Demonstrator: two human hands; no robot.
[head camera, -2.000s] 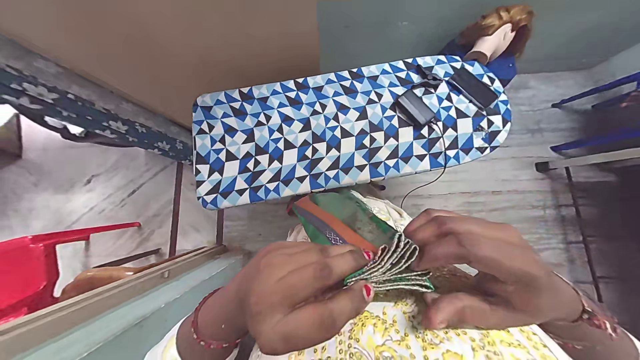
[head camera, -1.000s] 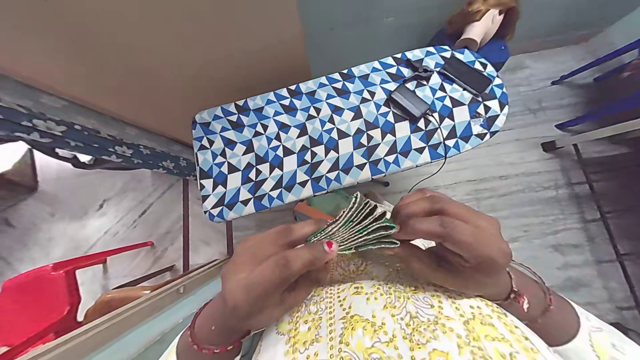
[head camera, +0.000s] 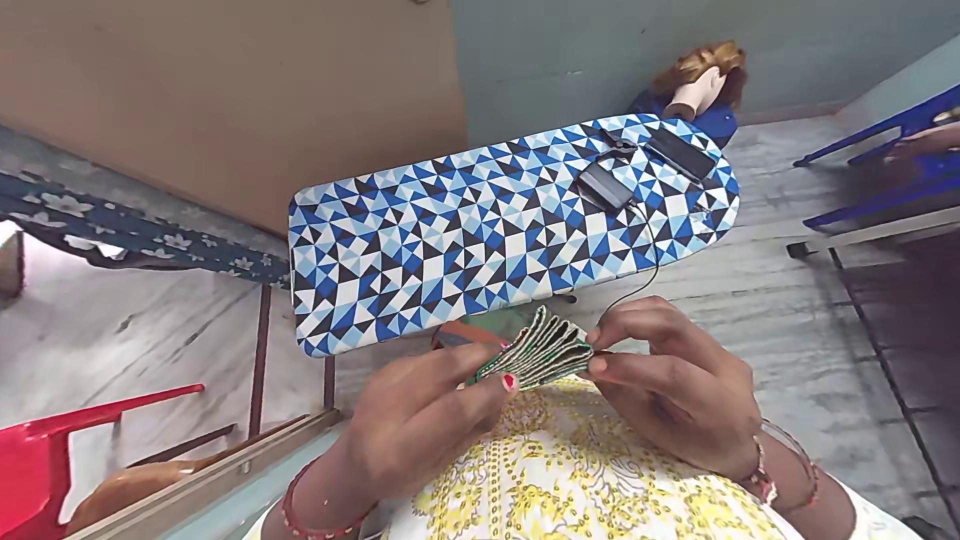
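Note:
A stack of narrow pleats in green fabric with a pale edge (head camera: 541, 351) is held between my hands, in front of my body. My left hand (head camera: 427, 409) pinches its left end between thumb and fingers. The fingertips of my right hand (head camera: 667, 382) hold the right end, where the folds meet. The pleats fan apart at the upper edge. An orange and green cloth (head camera: 469, 332) shows partly behind my left fingers; whether it joins the pleated fabric I cannot tell.
Ahead stands an ironing board with a blue geometric cover (head camera: 450, 240). On it lie a black phone (head camera: 681, 155) and a dark box with a cable (head camera: 604, 186). A mannequin head (head camera: 701, 86) is behind it, a red plastic chair (head camera: 45, 450) left, a blue chair (head camera: 885, 210) and another person's hand (head camera: 930, 142) right.
The fingertips of my right hand have shifted along the pleats' right end, and the folds show a changed fan shape. Both hands still hold the fabric.

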